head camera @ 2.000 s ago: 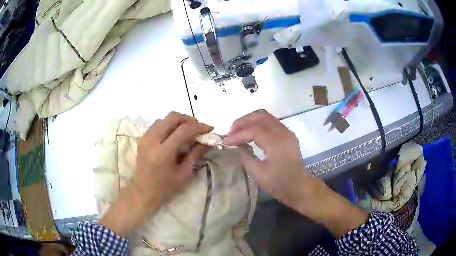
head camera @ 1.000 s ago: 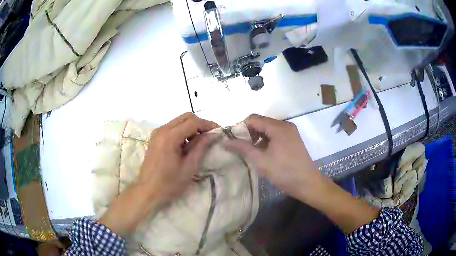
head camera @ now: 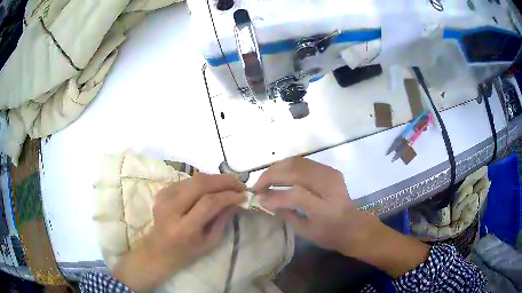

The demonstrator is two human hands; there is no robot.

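A cream padded jacket (head camera: 140,197) lies over the front edge of the white table, below the sewing machine, with a narrow dark strip running down it. My left hand (head camera: 197,220) pinches its cream edge between thumb and fingers. My right hand (head camera: 312,209) pinches the same edge just to the right, fingertips close to the left ones. A small pale fold shows between the fingertips. A short striped patch, perhaps plaid lining, shows behind my left hand. What lies under the fingers is hidden.
The white sewing machine (head camera: 286,51) stands ahead. Pink and blue snips (head camera: 413,133), brown swatches (head camera: 383,115) and a dark pad (head camera: 358,75) lie right. More cream quilted fabric (head camera: 54,68) lies upper left. A blue bin (head camera: 503,197) holding garments is at the lower right.
Both hands have moved slightly down and their fingertips have come close together on the jacket edge. A striped patch now shows behind my left hand. The view has shifted slightly.
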